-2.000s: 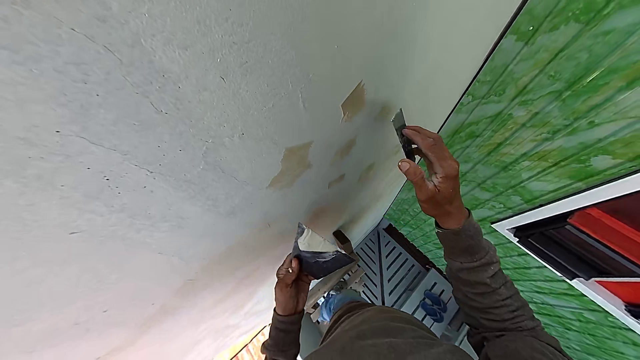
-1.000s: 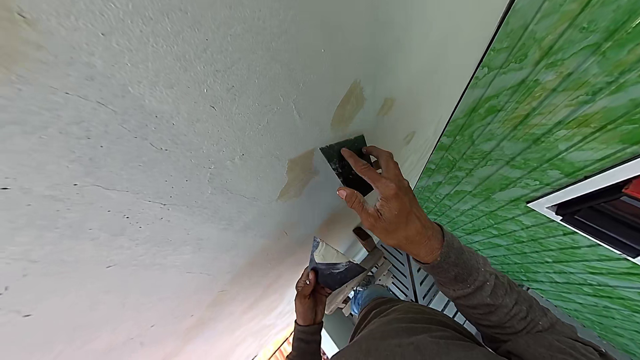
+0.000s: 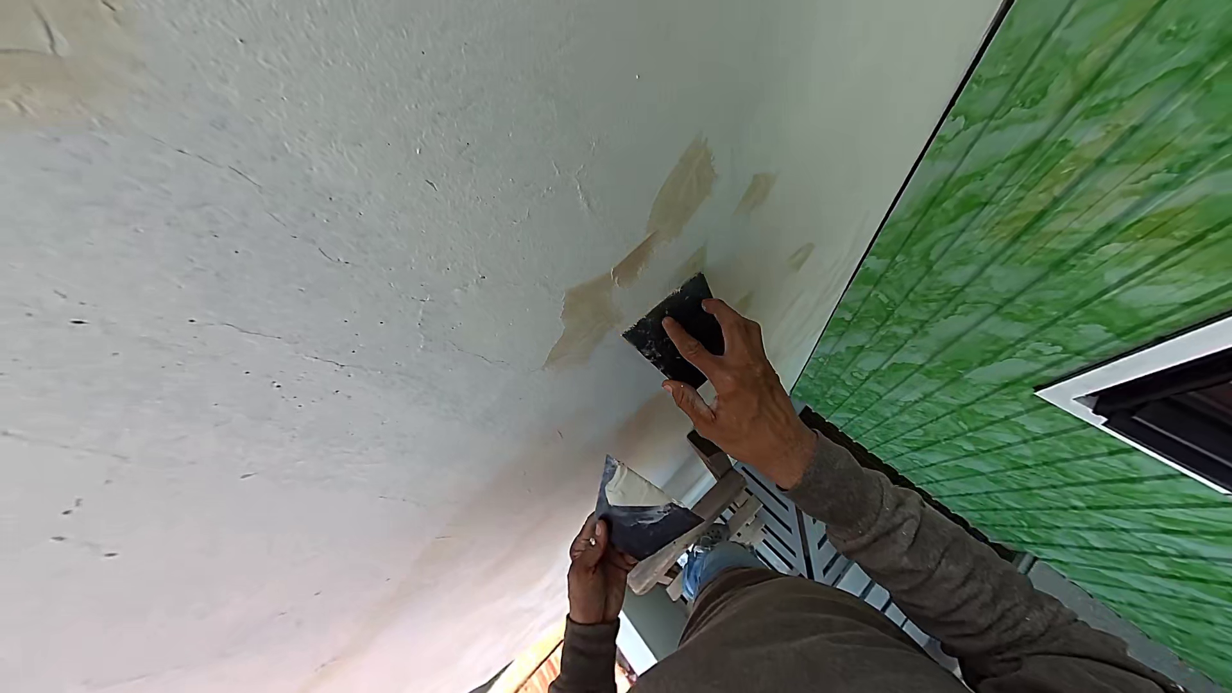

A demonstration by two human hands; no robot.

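Observation:
My right hand [image 3: 736, 390] grips a dark, flat filling blade [image 3: 679, 327], spread against the white plastered wall [image 3: 385, 241]. Just left of and above the blade lie beige patches of filler [image 3: 589, 318], with another larger patch [image 3: 683, 188] higher up and small ones to its right. Lower down, my left hand [image 3: 602, 568] holds a dark, flat plate [image 3: 645, 527] by its edge; pale filler [image 3: 635, 489] covers part of its surface. Fine cracks and small pits mark the wall to the left.
A green, grooved wall [image 3: 1020, 241] meets the white one at a dark line on the right. It has a white-framed opening [image 3: 1068, 395]. Beneath me are wooden pieces [image 3: 707, 510] close to the wall, and a grey slatted surface [image 3: 818, 549].
A beige strip now joins the two larger patches, which stood apart one second ago. My right hand has turned the blade against the wall; two seconds ago it was farther right.

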